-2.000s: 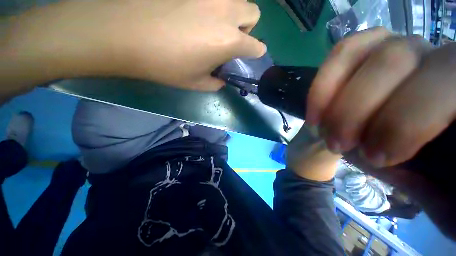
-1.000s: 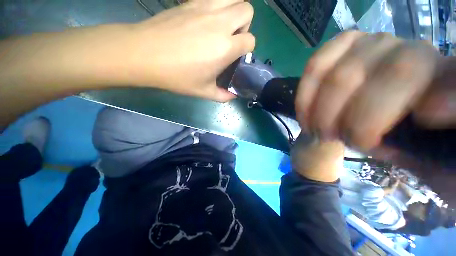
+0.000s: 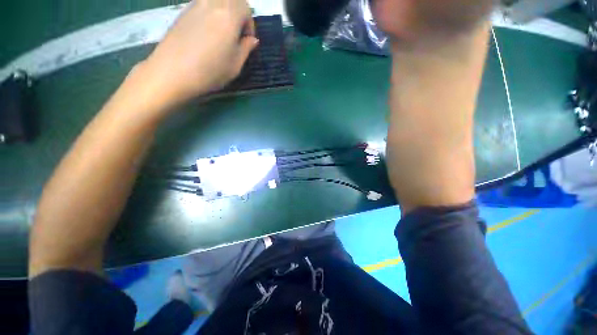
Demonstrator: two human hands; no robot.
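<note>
The controller box (image 3: 239, 174) lies flat on the green bench, white with glare. Thin black lead wires (image 3: 314, 160) run from its right end to white connectors (image 3: 372, 154), and more leave its left end. My left hand (image 3: 219, 46) is over the left part of the black screw tray (image 3: 270, 59), fingers curled; whether it pinches anything is hidden. My right hand (image 3: 425, 16), blurred and cut off by the top edge, grips the electric screwdriver (image 3: 315, 13), seen only as a blurred black shape beside the tray, off the box.
A clear plastic bag (image 3: 359, 29) lies right of the tray. A dark unit (image 3: 16, 108) stands at the far left. A white strip (image 3: 85, 42) crosses the back. Dark wires with white plugs (image 3: 581, 108) lie at the far right. A blue crate (image 3: 530, 190) is below the bench.
My left hand has let go of the box and moved to the tray. The screwdriver has moved up off the box with my right hand. The view has shifted, showing more bench.
</note>
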